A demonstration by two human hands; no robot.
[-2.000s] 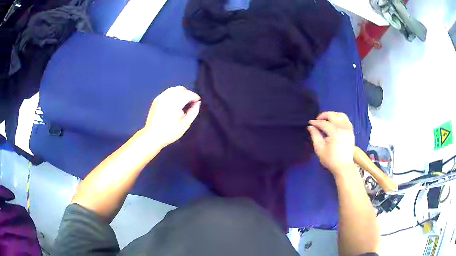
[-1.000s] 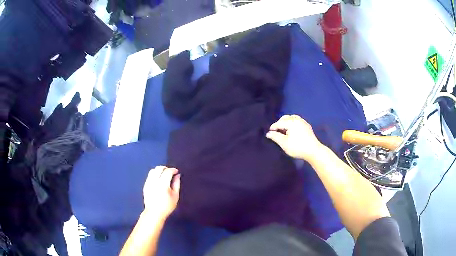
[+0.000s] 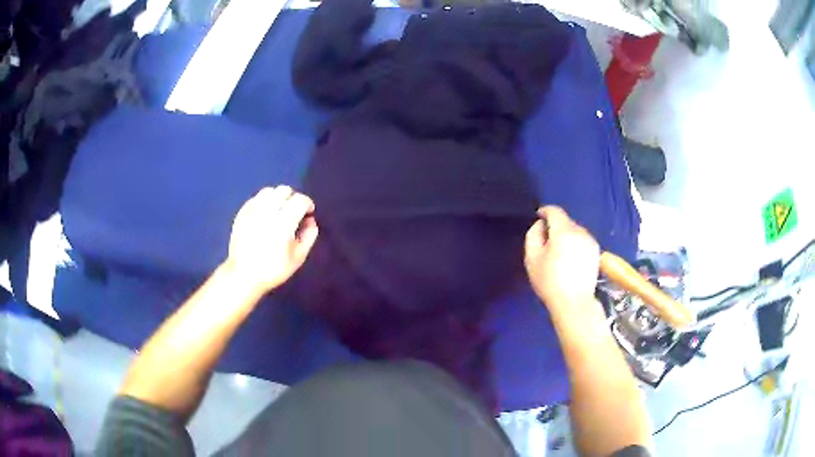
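Observation:
Dark plum trousers lie over the blue padded pressing arm and the blue table cover, with their far part crumpled and a part hanging toward me. My left hand pinches the garment's left edge between thumb and fingers. My right hand pinches its right edge at about the same height. The cloth between my hands lies fairly flat with a cross fold. The steam iron, with its tan-orange handle, stands to the right, just beyond my right hand.
Dark crumpled cloth is heaped at the upper left. Purple cloth shows at the lower left. A white strip lies at the far left side. A red pipe is at the far right. Cables run behind the iron.
Since one second ago, my left hand has moved up along the left edge and my right hand out to the right edge. The garment's near part is rearranged, and the camera view has shifted.

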